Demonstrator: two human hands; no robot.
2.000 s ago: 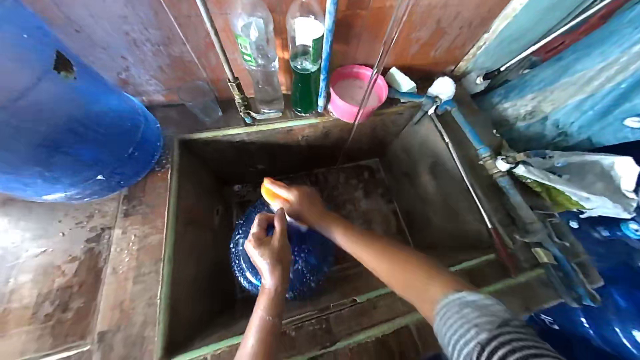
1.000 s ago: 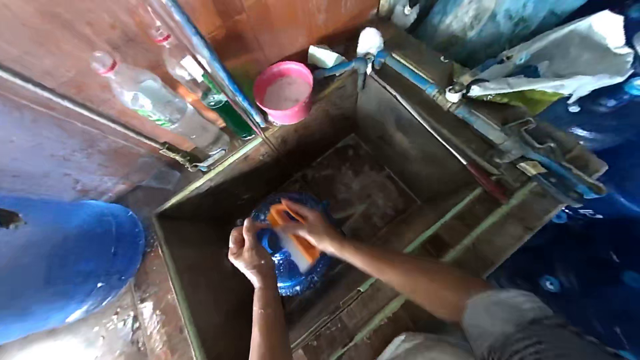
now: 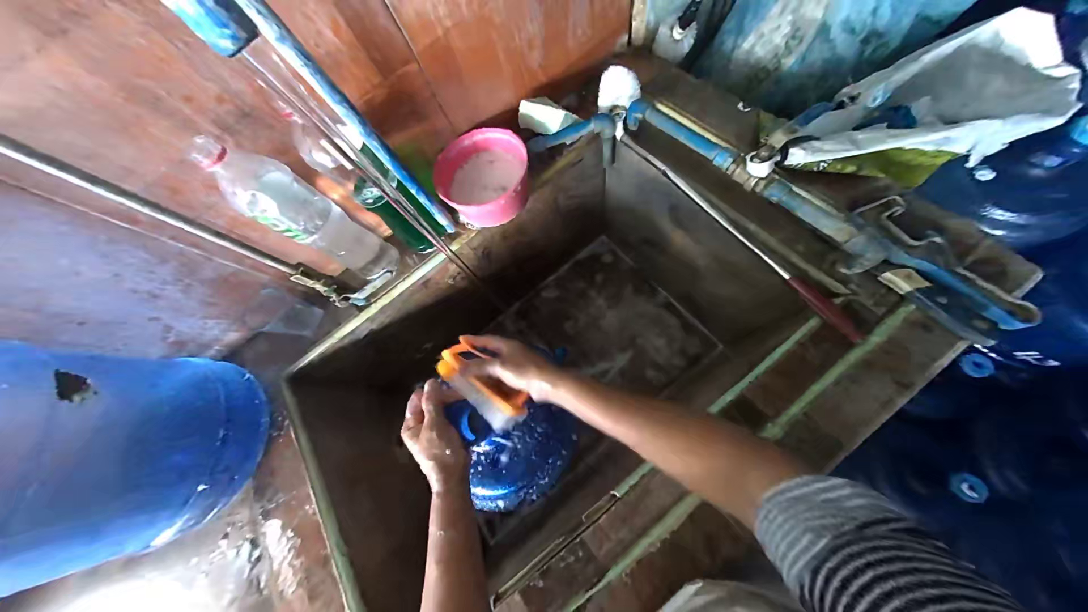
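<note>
A wet blue plastic water jug [image 3: 527, 459] with suds on it stands in the deep tiled sink [image 3: 323, 484]. My right hand [image 3: 514, 365] grips an orange scrub brush [image 3: 484, 387] with pale bristles, held over the jug's top by its neck. Close at the left of the brush, my left hand [image 3: 433, 433] has its fingers curled at the jug's neck; whether they grip it is hidden.
A pink tub [image 3: 482, 177], a clear bottle [image 3: 272, 200] and a green bottle [image 3: 395, 208] line the back ledge. A long-handled brush [image 3: 722, 217] leans at the right by blue pipes [image 3: 790, 204]. A blue barrel [image 3: 127, 459] stands left, blue jugs [image 3: 969, 484] right.
The view has turned and shifted. The brush in my right hand has tilted and moved about over the jug's top. My left hand stays beside the jug's neck.
</note>
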